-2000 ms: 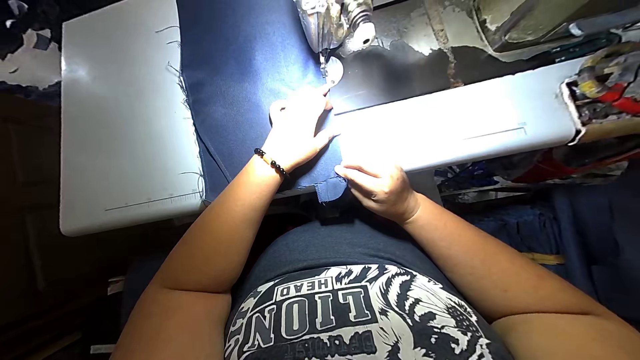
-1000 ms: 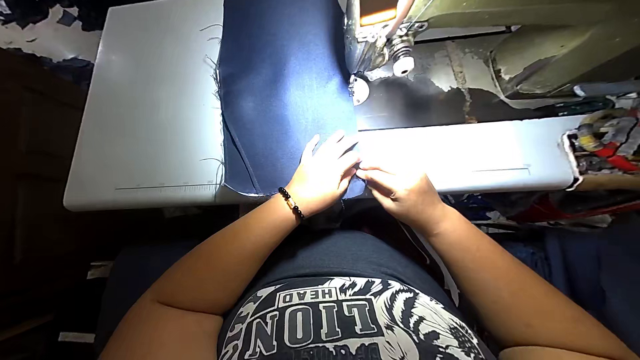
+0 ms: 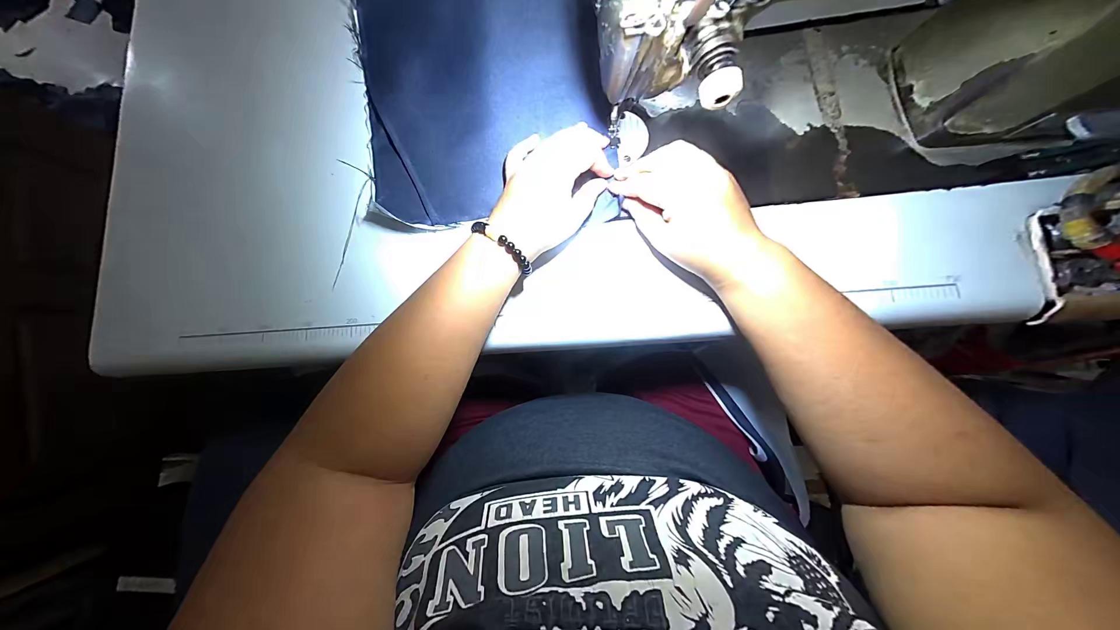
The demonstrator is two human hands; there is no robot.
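Observation:
A navy fabric panel [image 3: 472, 105] with frayed edges lies on the pale sewing table. My left hand [image 3: 556, 179], with a black bead bracelet at the wrist, rests on the panel's near right part and pinches its edge between thumb and finger. Touching fingertips with it, my right hand [image 3: 687, 201] pinches the same edge corner. Both hands are just below the needle and presser foot [image 3: 615, 127] of the sewing machine [image 3: 647, 44]. Strong light washes out the fingers, and the cloth between them is mostly hidden.
The pale table [image 3: 219, 201] has a printed ruler scale [image 3: 289, 331] along its near edge. The machine's green body [image 3: 1015, 70] stands at the upper right. At the far right is an open compartment [image 3: 1085, 245] with coloured items. Loose threads [image 3: 354, 223] lie left of the panel.
Both hands and the fabric's near edge have moved away from my body, up toward the needle. The right hand now pinches the cloth close beside the presser foot.

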